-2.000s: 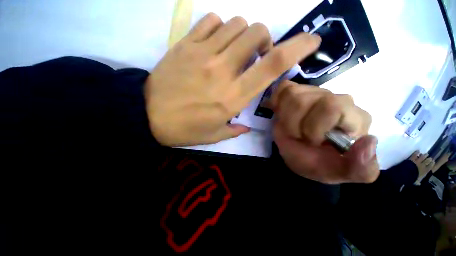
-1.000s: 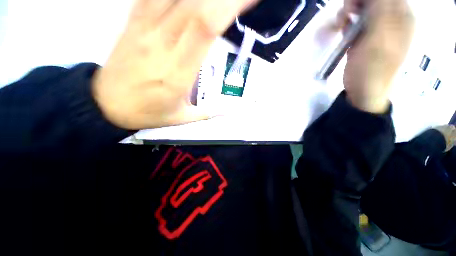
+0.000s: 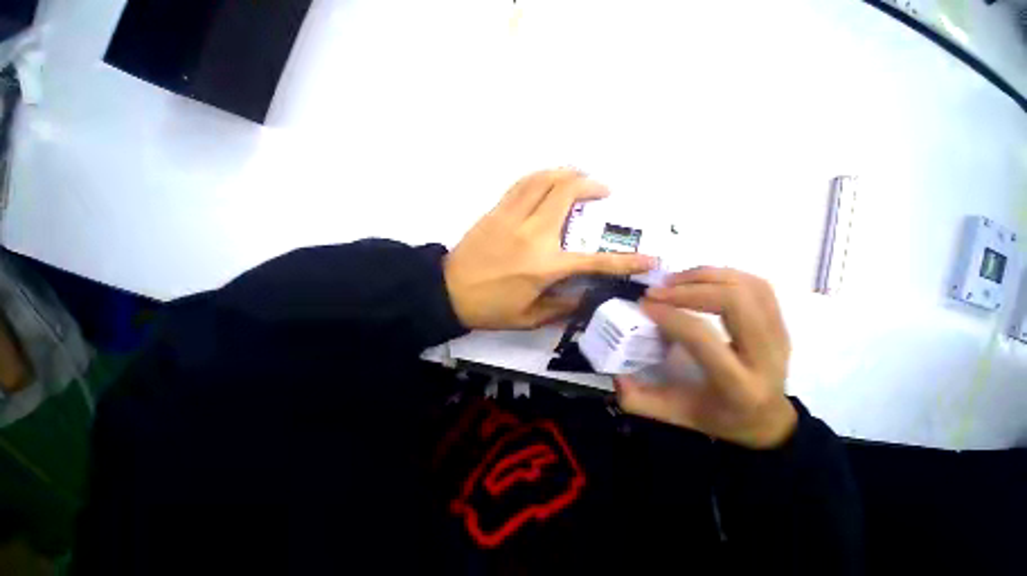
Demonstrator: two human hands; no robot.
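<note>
A white front housing (image 3: 580, 231) with a green circuit board (image 3: 619, 239) showing in its opening is near the bench's front edge. My left hand (image 3: 524, 253) holds it, fingers over its left side. The base unit (image 3: 619, 335) is just below it, its pale vented body facing up and its black plate partly hidden under the body and my hands. My right hand (image 3: 721, 349) holds the base unit at its right side. Whether the connecting cable joins the two halves cannot be seen.
A black box (image 3: 208, 51) is at the upper left. A white piece seen edge-on (image 3: 836, 234) stands on the white bench (image 3: 372, 135) to the right. Another white housing (image 3: 983, 263) is at the far right, beside a partly cut-off one. A person's grey clothing shows at the left edge.
The view has widened. My right hand has come down onto the base unit, which now shows its pale body instead of the black plate. The slim metal tool is no longer visible.
</note>
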